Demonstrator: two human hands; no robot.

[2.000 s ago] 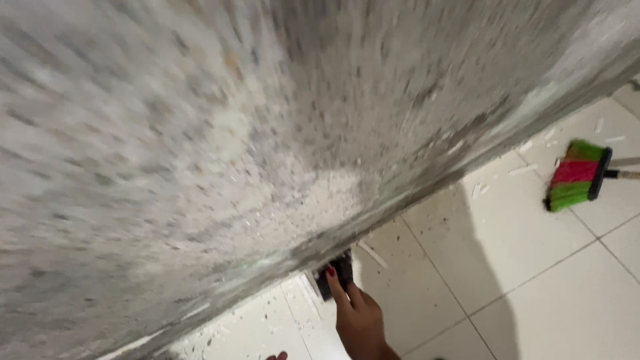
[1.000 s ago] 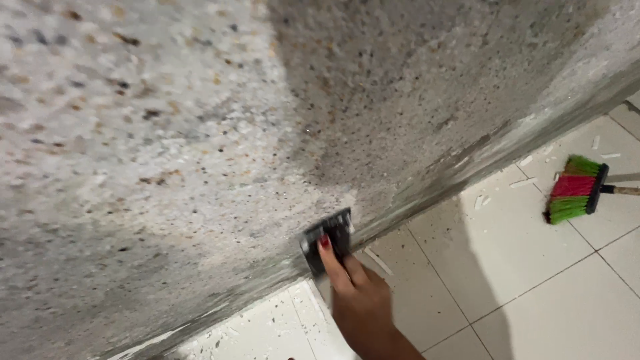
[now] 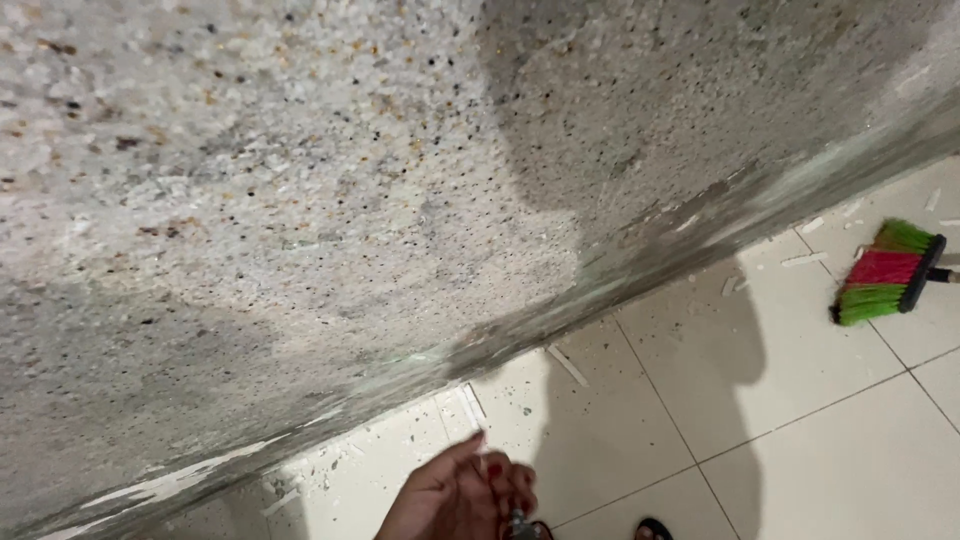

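Observation:
My left hand (image 3: pixel 461 491) is at the bottom centre, its fingers curled and some red nails showing. It is over the tiled floor, beside the base of a rough, speckled wall (image 3: pixel 337 187). A small grey object (image 3: pixel 519 523) shows at the bottom edge by the curled fingers; whether they hold it is unclear. The scraper seen earlier cannot be made out, and my right hand is out of view. Bare, scraped patches and pale streaks (image 3: pixel 180 480) run along the wall's foot. A thin white strip (image 3: pixel 471 406) is on the floor just above my hand.
A broom head (image 3: pixel 889 274) with green and red bristles is on the right. White strips (image 3: pixel 568 365) and crumbs are scattered over the pale floor tiles (image 3: pixel 645 480) along the wall. Parts of feet in dark sandals (image 3: pixel 654 529) show at the bottom edge.
The right hand, which held a dark flat scraper against the lower wall, has left the view. My left hand has come in at the bottom centre.

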